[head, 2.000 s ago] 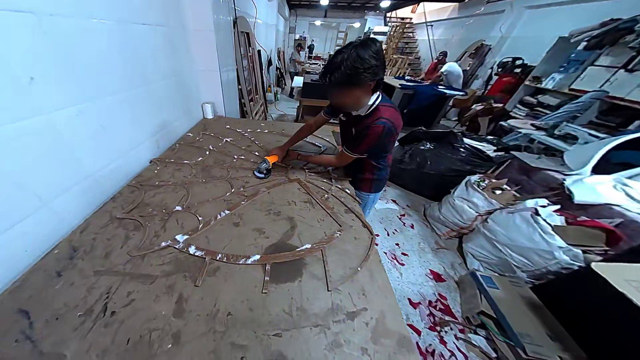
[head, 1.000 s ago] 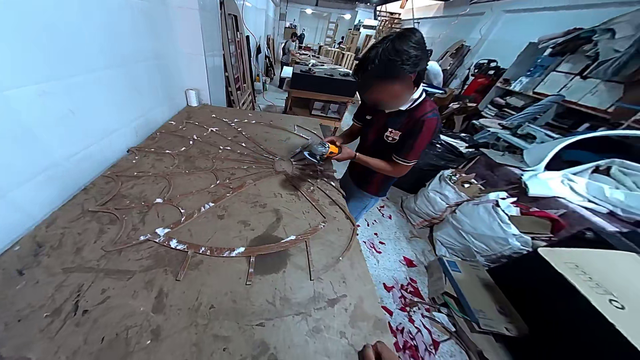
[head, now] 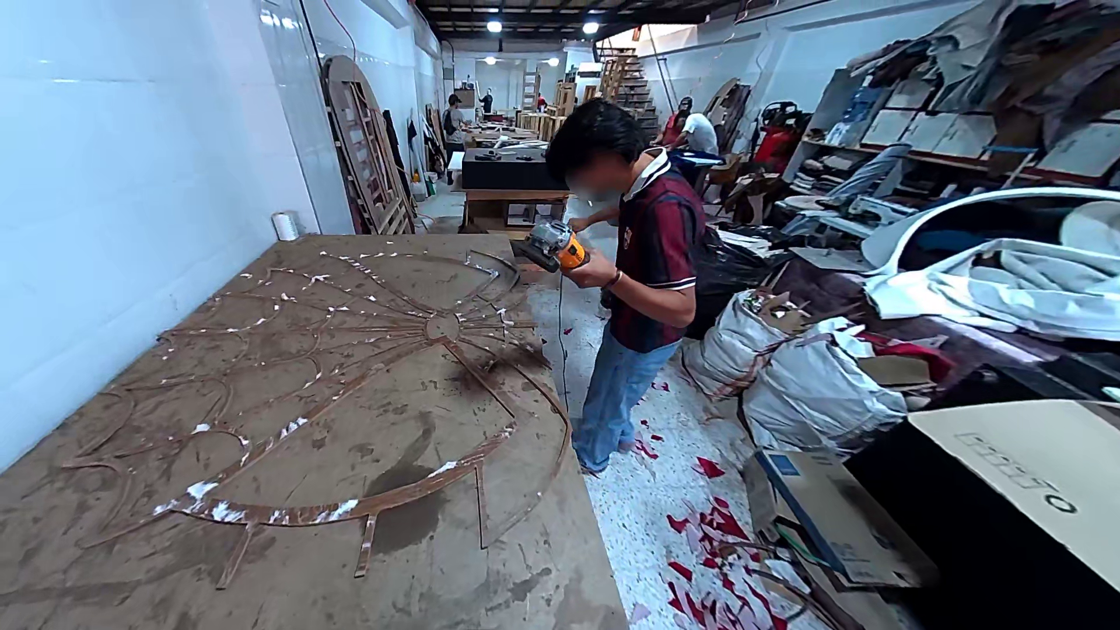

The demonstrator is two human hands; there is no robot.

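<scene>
Neither of my hands is in the head view. A large wooden table (head: 560, 534) fills the lower left. On it lies a flat frame of curved and straight brown strips (head: 394, 497), with ribs fanning out from a small ring (head: 442, 327) and white patches along several of them. Across the table's right edge stands a co-worker (head: 652, 227) in a striped shirt and jeans, looking down. The co-worker holds an orange and grey corded power tool (head: 560, 248) above the table's far right corner; its exact kind cannot be told.
A white cylindrical roll (head: 285, 227) stands at the table's far left by the wall. Red scraps (head: 713, 525) litter the floor on the right, beside flattened cardboard (head: 844, 516) and stuffed white sacks (head: 818, 385). A cable hangs from the tool. Other people are farther back.
The co-worker, bent over the frame two seconds ago, now stands more upright with the power tool lifted off it. Fingers at the bottom edge one second ago are out of view.
</scene>
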